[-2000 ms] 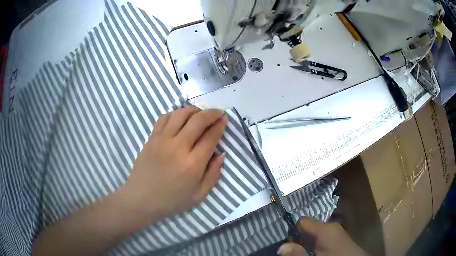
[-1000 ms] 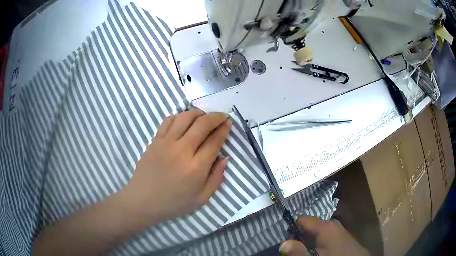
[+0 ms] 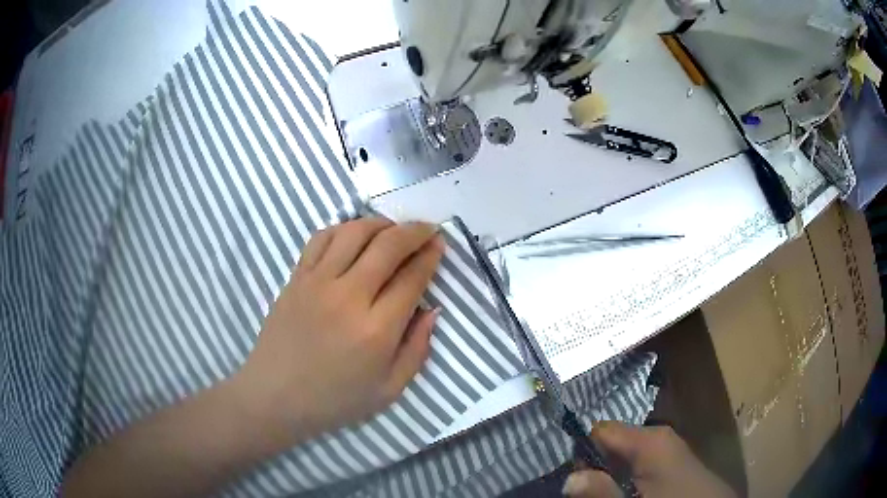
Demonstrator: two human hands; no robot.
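A grey-blue and white striped fabric [image 3: 224, 195] covers the left of the table and hangs over the front edge. My left hand [image 3: 350, 311] lies on it, fingers bent, pressing it down near the needle plate. My right hand [image 3: 647, 462], cut off by the bottom edge, holds the fabric scissors [image 3: 522, 340]. Their long blades lie along the fabric's right edge, tips near my left fingertips, and look nearly closed. The handles are mostly hidden by my hand.
The sewing machine [image 3: 506, 49] stands at the top, with its needle plate [image 3: 399, 146] below. Thread snips [image 3: 632, 143], tweezers [image 3: 603, 241], a printed ruler strip [image 3: 671, 263] and a black-handled tool [image 3: 768, 185] lie to the right. A cardboard box [image 3: 798, 340] is below right.
My right hand and the scissors have shifted slightly down and to the right. My left hand stays in nearly the same place on the fabric.
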